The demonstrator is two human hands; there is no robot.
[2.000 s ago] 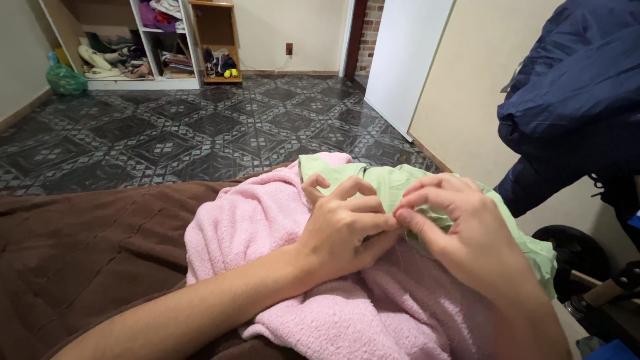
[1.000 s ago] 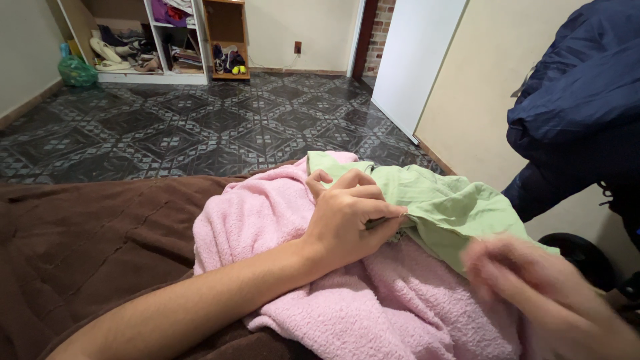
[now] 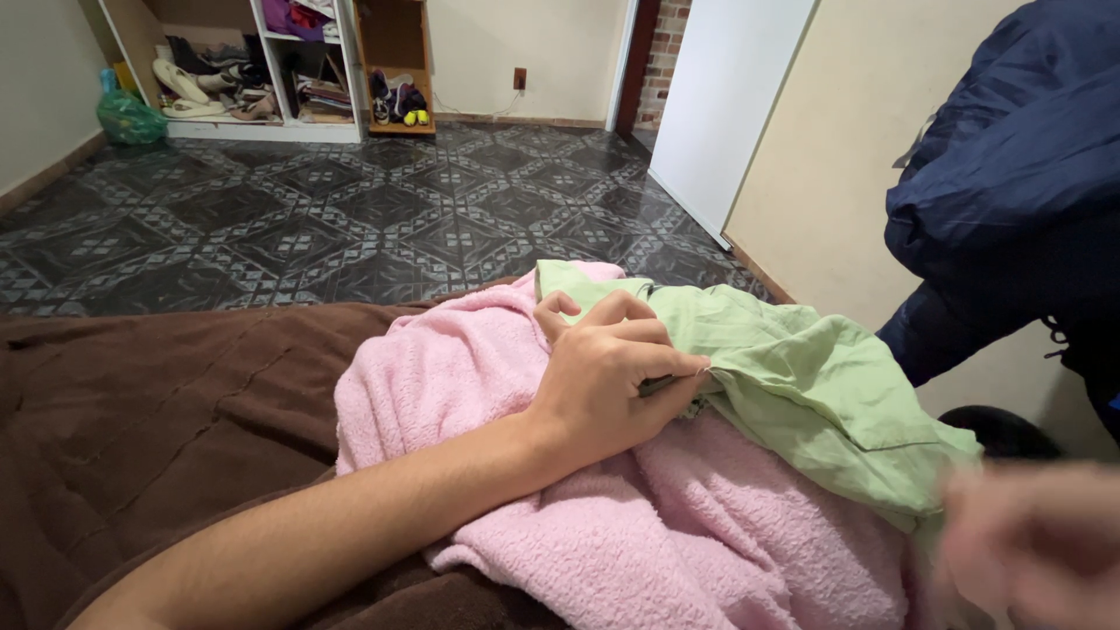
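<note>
My left hand [image 3: 612, 372] pinches an edge of a light green cloth [image 3: 787, 376] between thumb and forefinger. A fine pale thread seems to show at those fingertips. The green cloth lies bunched over a pink fleecy blanket [image 3: 420, 376], with my left forearm resting across the pink folds. At the lower right edge of the head view, my right hand [image 3: 1032, 542] is blurred and partly cut off, apart from my left hand and beside the green cloth's right end. Whether its fingers hold anything cannot be told.
A brown blanket [image 3: 149, 420] spreads at the left. Beyond lies a dark patterned tile floor [image 3: 350, 210], with a white shelf [image 3: 262, 131] of shoes, a wooden shoe cabinet [image 3: 402, 131] and a green plastic bag [image 3: 131, 118]. Dark blue fabric [image 3: 1015, 157] hangs at the right, near a white door [image 3: 717, 114].
My right hand was close to my left fingertips two seconds ago and has moved away to the lower right. My left hand has kept its pinch on the green cloth.
</note>
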